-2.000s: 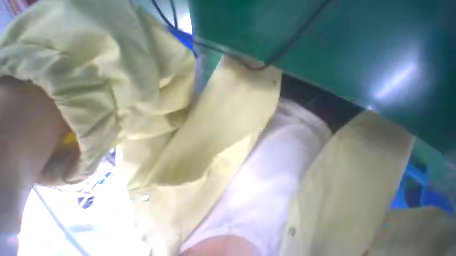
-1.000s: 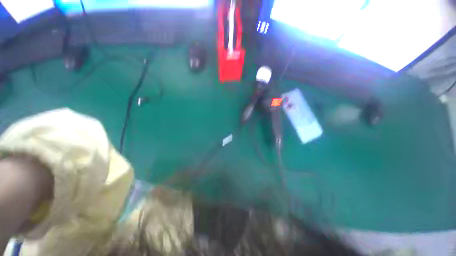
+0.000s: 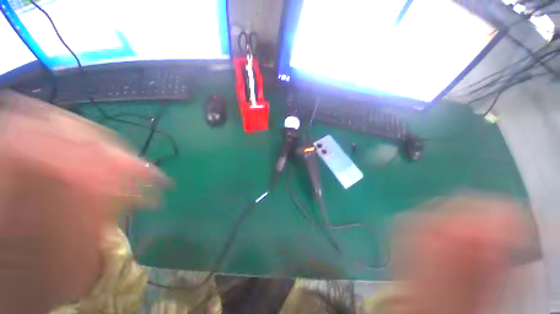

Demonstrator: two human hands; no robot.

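Note:
My left hand [image 3: 73, 184] is large and heavily blurred at the left, raised over the green mat [image 3: 202, 227]. My right hand [image 3: 460, 251] is blurred at the lower right, above the mat's front part. The blur hides the fingers of both, and I see no object in either. Between them lie two dark wand-like handles, one with a white round end [image 3: 291, 123], the other a scanner-like handle [image 3: 313, 175] with an orange-red light. A pale blue smartphone [image 3: 339, 162] lies flat beside them, camera lenses at its upper left corner.
A red tape dispenser [image 3: 255, 116] stands between two bright monitors [image 3: 368, 49]. Keyboards [image 3: 147, 86] lie under them. One black mouse [image 3: 215, 110] is left of the dispenser, another mouse [image 3: 414, 148] at the right. Thin cables [image 3: 230, 236] loop over the mat to its front edge.
The view has turned from my coat and lap to the bench. Both hands now show over the mat; one second ago only a sleeve and part of a blurred forearm showed at the left.

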